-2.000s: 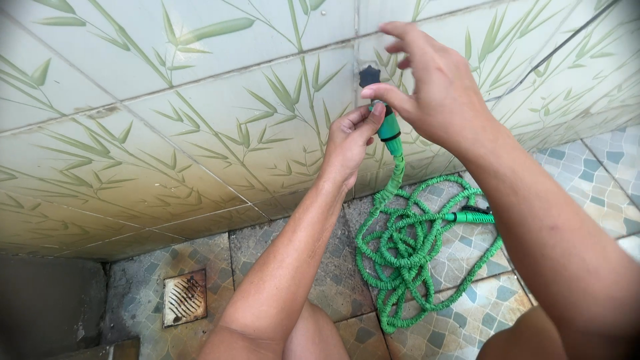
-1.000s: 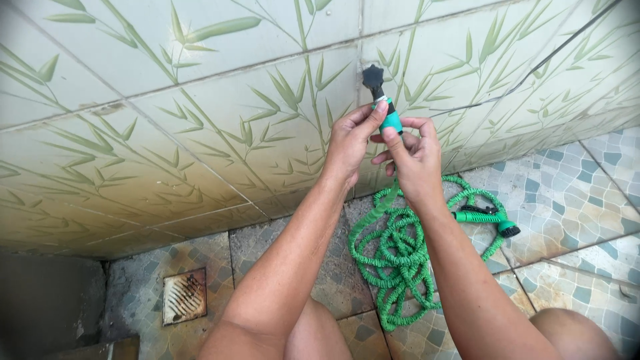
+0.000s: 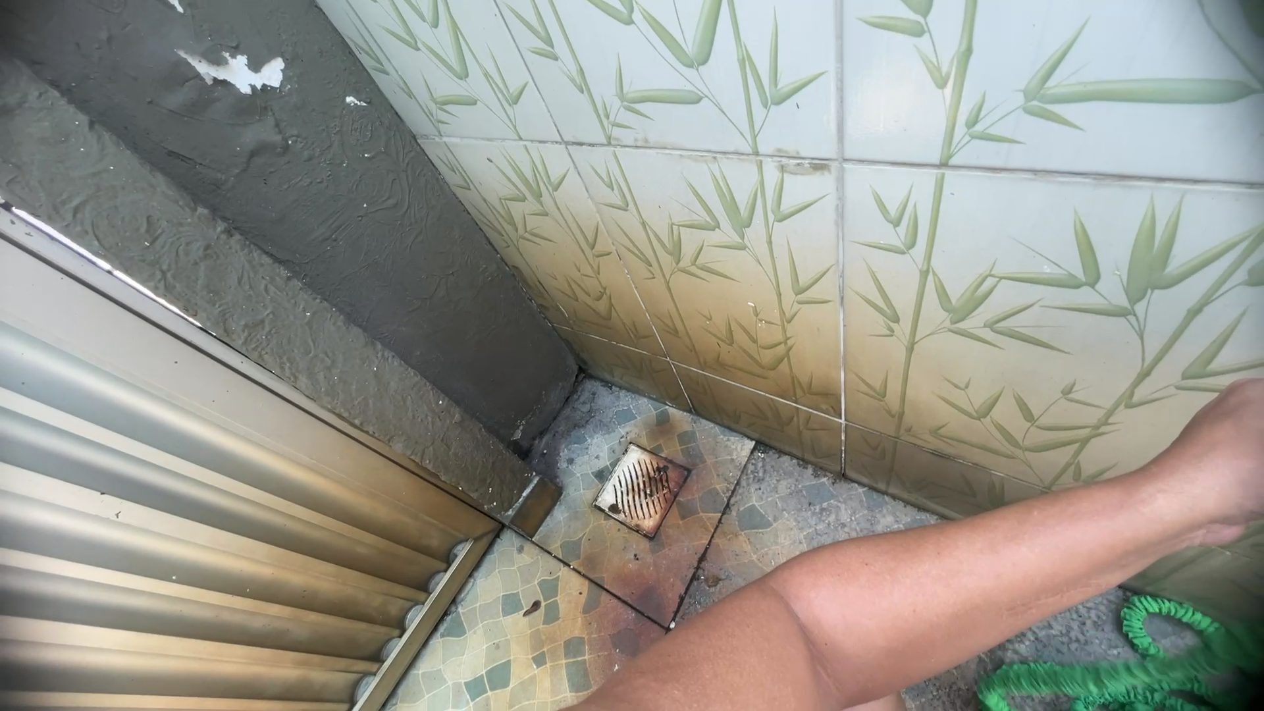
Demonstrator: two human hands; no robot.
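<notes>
My left forearm reaches from the bottom across to the right edge, where part of my left hand (image 3: 1224,464) shows in front of the bamboo-patterned tiled wall (image 3: 1047,247). The fingers are cut off by the frame, so whatever they touch is hidden. Below that hand, at the bottom right corner, green ribbed hose (image 3: 1047,681) lies in loops on the floor, partly blurred. My right hand is outside the view. The black tap knob and the green hose connector are out of frame too.
A rusty square floor drain grate (image 3: 642,489) sits in the mosaic-patterned floor (image 3: 494,632) near the corner. At the left stand a ribbed metal door (image 3: 197,533) and a rough grey cement wall (image 3: 375,227) with a chipped white patch.
The view has swung far left, toward the door and drain. A second ago both my hands were together at the green connector below the black knob; now only part of my left hand shows.
</notes>
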